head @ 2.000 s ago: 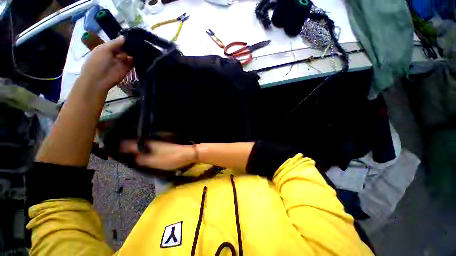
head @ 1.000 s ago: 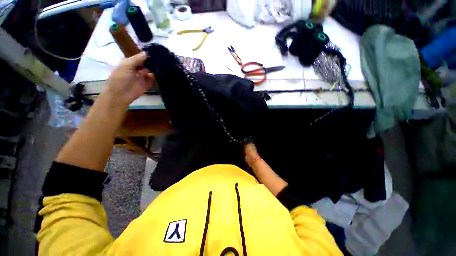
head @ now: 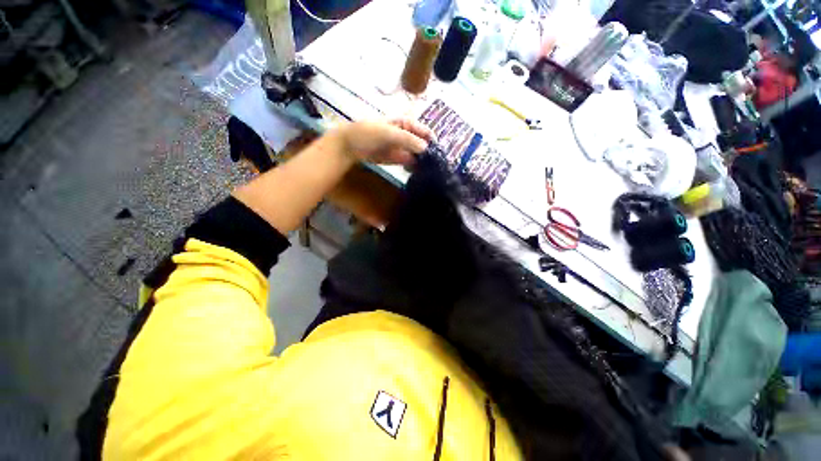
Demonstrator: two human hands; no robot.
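The black garment (head: 432,243) stretches from the table edge down across my lap to the lower right. My left hand (head: 387,144) pinches its upper end beside the maroon-and-white striped bundle (head: 486,167) with a blue band. A faintly glittering trim (head: 585,342) runs along the garment's edge. What seems to be my right hand (head: 671,452) is a small blurred patch at the bottom right, mostly cut off; its grip cannot be made out. No needle or thread is visible.
On the white table (head: 513,203) are red-handled scissors (head: 563,230), small snips (head: 550,185), yellow-handled pliers (head: 513,112), a brown cone (head: 420,61) and black cones (head: 455,49). Green cloth (head: 738,347) hangs at right. Plastic bags (head: 639,72) lie behind.
The view has turned, so the table now slants down to the right. My left hand still holds the garment. My right hand has moved far towards the lower right, with the garment stretched out between.
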